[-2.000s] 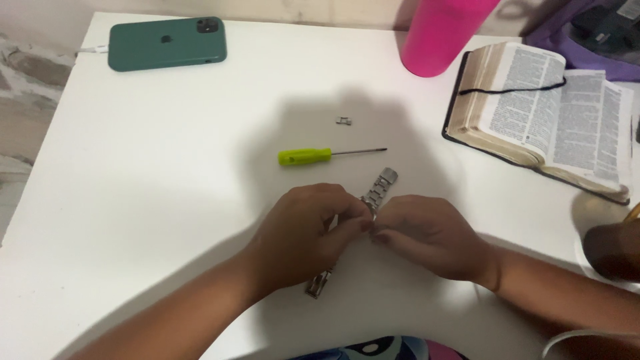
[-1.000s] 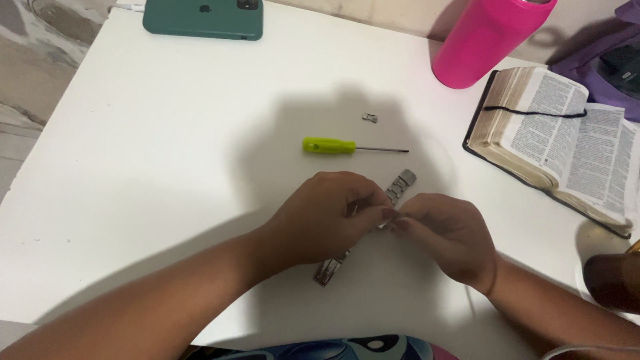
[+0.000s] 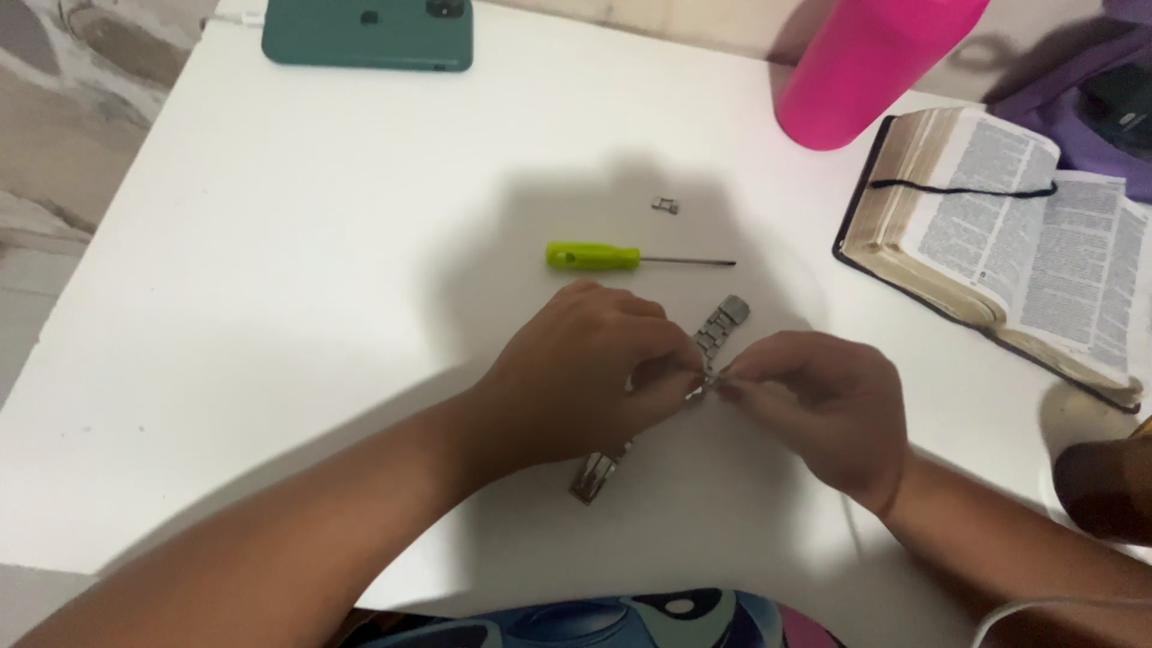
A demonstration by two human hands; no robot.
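Observation:
A metal link watch band (image 3: 718, 328) lies diagonally on the white table, its middle covered by my fingers. My left hand (image 3: 598, 373) pinches the band near its middle between thumb and fingertips. From the right, my right hand (image 3: 823, 400) meets it there, thumb and forefinger closed on a tiny part at the band that is too small to make out. The band's clasp end (image 3: 594, 477) shows below my left hand. Above the hands lies a small screwdriver with a yellow-green handle (image 3: 594, 256), its shaft pointing right. A loose metal link (image 3: 665, 205) lies just beyond it.
A green phone (image 3: 369, 36) lies at the back left of the table (image 3: 270, 270). At the back right stands a pink bottle (image 3: 868, 72), beside an open book (image 3: 990, 225) with a black ribbon. A dark brown, rounded object (image 3: 1107, 490) is at the right edge, and a purple bag (image 3: 1071, 99) behind the book.
The view has shifted. Both hands stay together at the middle of the band, with only small finger movements. The screwdriver and the loose link lie as before.

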